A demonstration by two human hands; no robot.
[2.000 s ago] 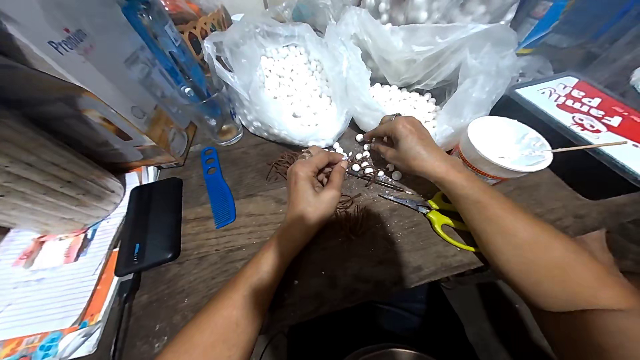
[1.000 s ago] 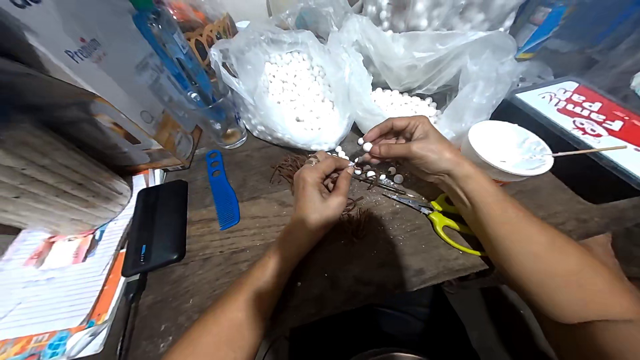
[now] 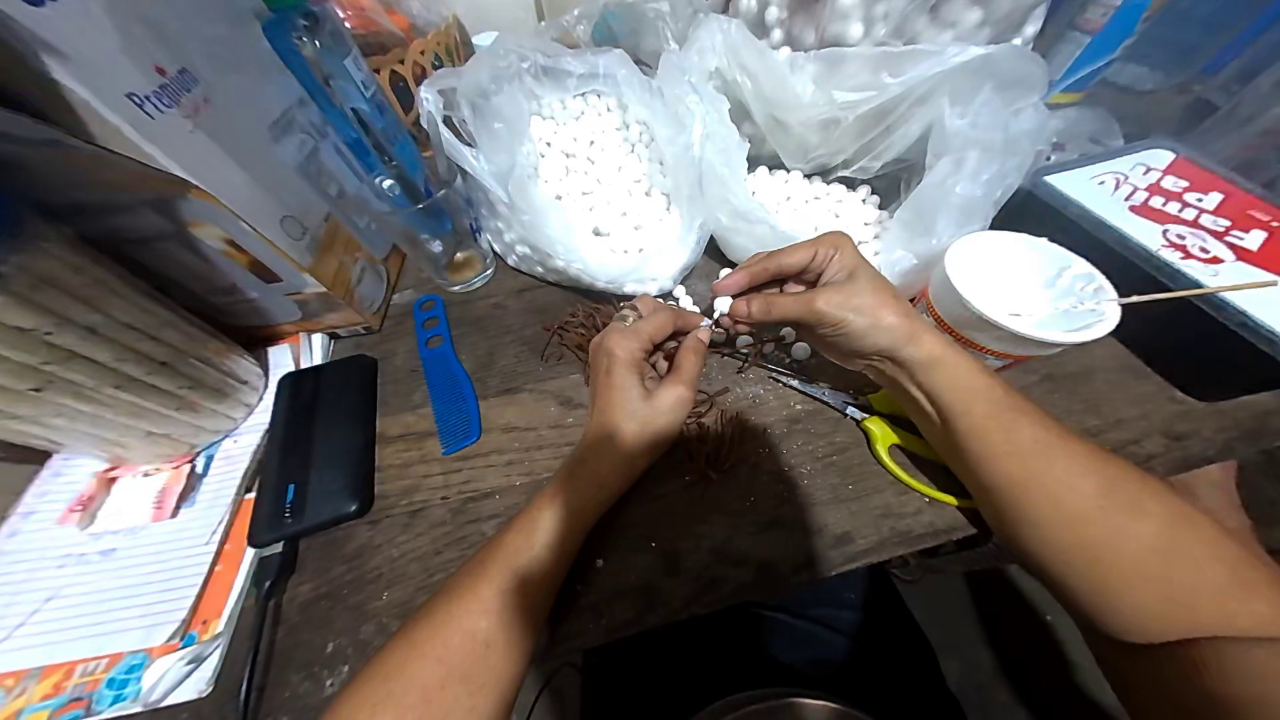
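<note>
My right hand [image 3: 815, 300] pinches a small white ball [image 3: 722, 305] between thumb and fingertips. Close against it, my left hand [image 3: 645, 375] grips a thin piece with a white tip [image 3: 706, 323]; its fingers hide most of it. Loose white balls [image 3: 800, 351] lie on the wooden table under and behind my hands. Thin brown strands [image 3: 580, 332] are heaped behind my left hand, and more [image 3: 715, 445] lie in front. Scissors with yellow handles [image 3: 890, 445] rest below my right wrist. Two plastic bags [image 3: 480, 190] [image 3: 960, 130] hold many white balls [image 3: 605, 180].
A white tub [image 3: 1010, 300] with a thin stick [image 3: 1190, 292] across its rim stands right, by a black case with a red and white lid [image 3: 1190, 215]. At left are a blue comb [image 3: 445, 375], a black power bank [image 3: 318, 450], a drinking glass [image 3: 455, 245] and lined paper [image 3: 130, 570].
My right hand, raised a little away from my left hand one second ago with a white ball, has come down so the ball is beside my left fingertips. My left hand has barely moved.
</note>
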